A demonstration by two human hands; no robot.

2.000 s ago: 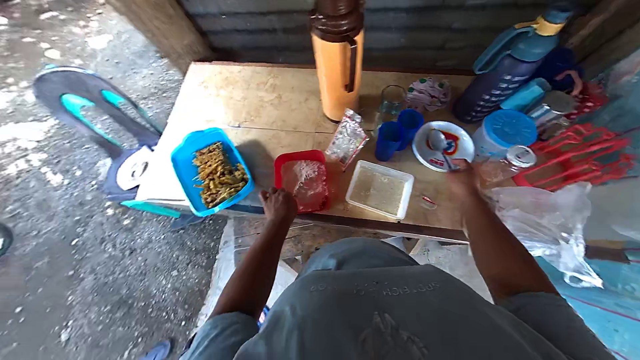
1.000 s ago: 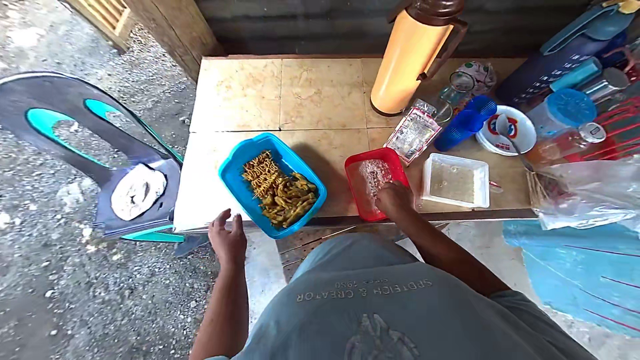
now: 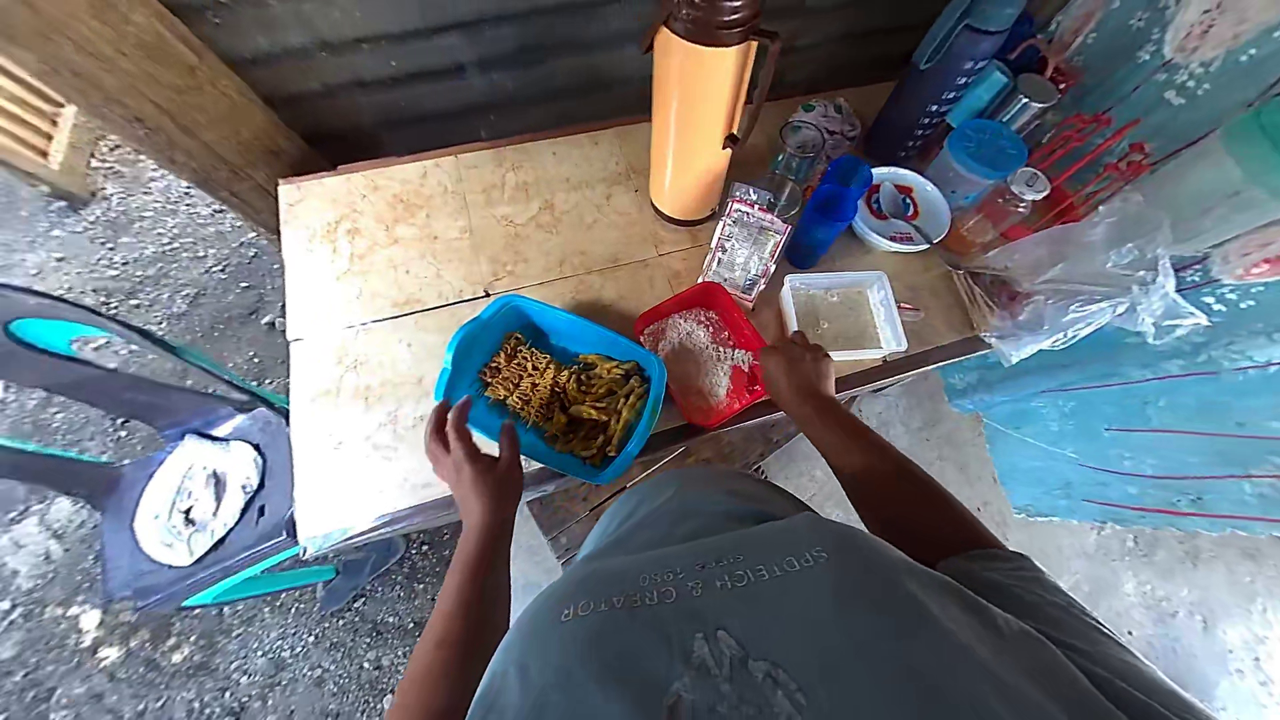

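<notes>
A blue plastic basin (image 3: 480,410) holds a block of dry curly noodles (image 3: 524,380) and brownish-yellow fried-looking pieces (image 3: 600,410). At its near left edge is my left hand (image 3: 477,455), fingers apart, holding nothing. My right hand (image 3: 798,372) is at the right rim of a red plastic tray (image 3: 748,400) with white flour-like powder (image 3: 695,350) in it; whether the fingers grip the rim or something else is unclear. Just right of that hand stands a white rectangular container (image 3: 845,315) with a pale, wet-looking content. The blue basin and the red tray stand side by side.
Behind the tray lie a printed packet (image 3: 745,245), blue plastic cups (image 3: 828,212) and a clear glass (image 3: 798,150). An orange thermos (image 3: 690,120) stands farther back. To the right are a white bowl with a spoon (image 3: 900,205), jars and a plastic bag (image 3: 1090,270). A chair (image 3: 130,500) stands left.
My right hand has moved from the white bowl with the spoon to the red tray. My left hand has left the red tray's left side and is now beside the blue basin. The view has shifted.
</notes>
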